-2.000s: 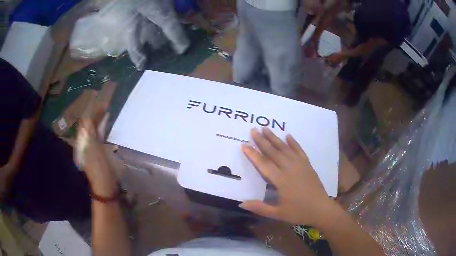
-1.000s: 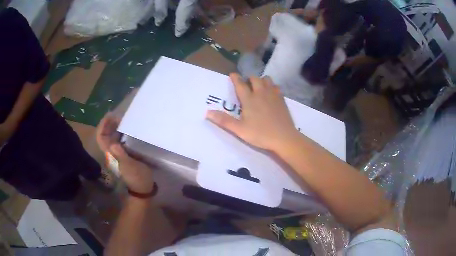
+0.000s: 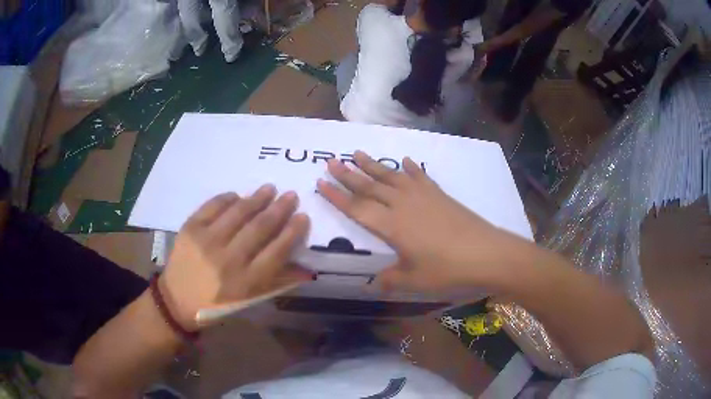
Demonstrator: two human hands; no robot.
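Observation:
The white retail carton (image 3: 226,148) with black FURRION lettering lies in front of me, its lid down over the top. The hand slot shows at its near edge, and a dark strip shows on the near side. My left hand (image 3: 238,245) lies flat on the lid's near left part, fingers spread a little; a pale strip sticks out by its wrist, above a red bracelet. My right hand (image 3: 397,218) lies on the lid right of centre, fingers apart, covering part of the lettering. Neither hand is closed around anything.
Film-wrapped stacked cardboard (image 3: 678,156) stands at the right. A yellow bottle (image 3: 483,323) lies below the carton. Coworkers are at the far side, one in a white top (image 3: 378,66); dark clothing is at the left. Cardboard sheets (image 3: 292,97) lie on the green floor.
My left hand has moved from the carton's left end onto the lid. My right hand has shifted on the lid. The near tab, sticking out before, is now down at the near edge.

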